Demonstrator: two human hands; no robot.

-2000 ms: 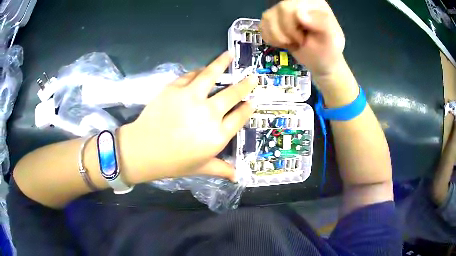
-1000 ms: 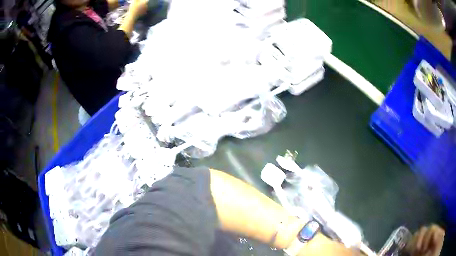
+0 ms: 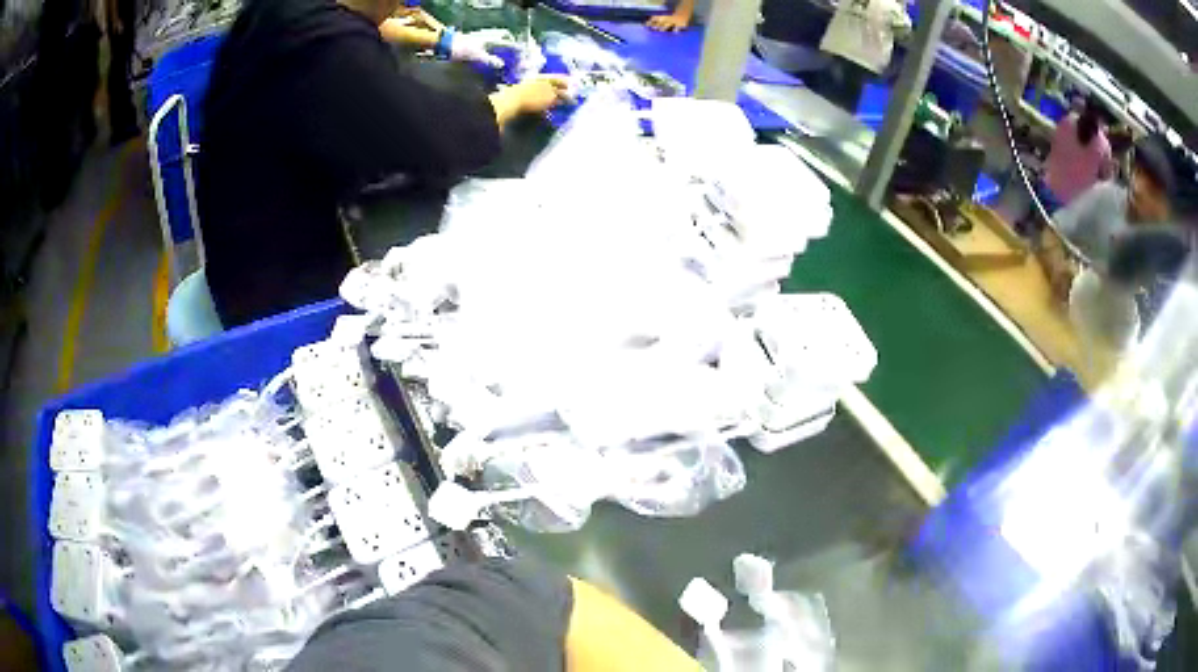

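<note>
Neither of my hands is in view; only my left sleeve and a bit of bare upper arm show at the bottom edge. A bagged white cord [image 3: 792,643] with two white end pieces lies on the dark bench at bottom centre, cut off by the edge. A bright, blurred white item in clear plastic [image 3: 1064,519] shows at the right, over a blue board [image 3: 949,528]; what holds it, if anything, cannot be seen.
A tall pile of white power strips [image 3: 591,302] with bagged cords stands ahead. A blue bin [image 3: 197,355] of bagged power strips is at the left. A person in black [image 3: 329,145] sits beyond it. A green conveyor [image 3: 920,315] runs behind the bench; other people are at upper right.
The view has turned up and left, away from the two open housings. My left wrist and the hand near the housing have left the picture; a blurred bagged item now shows at right.
</note>
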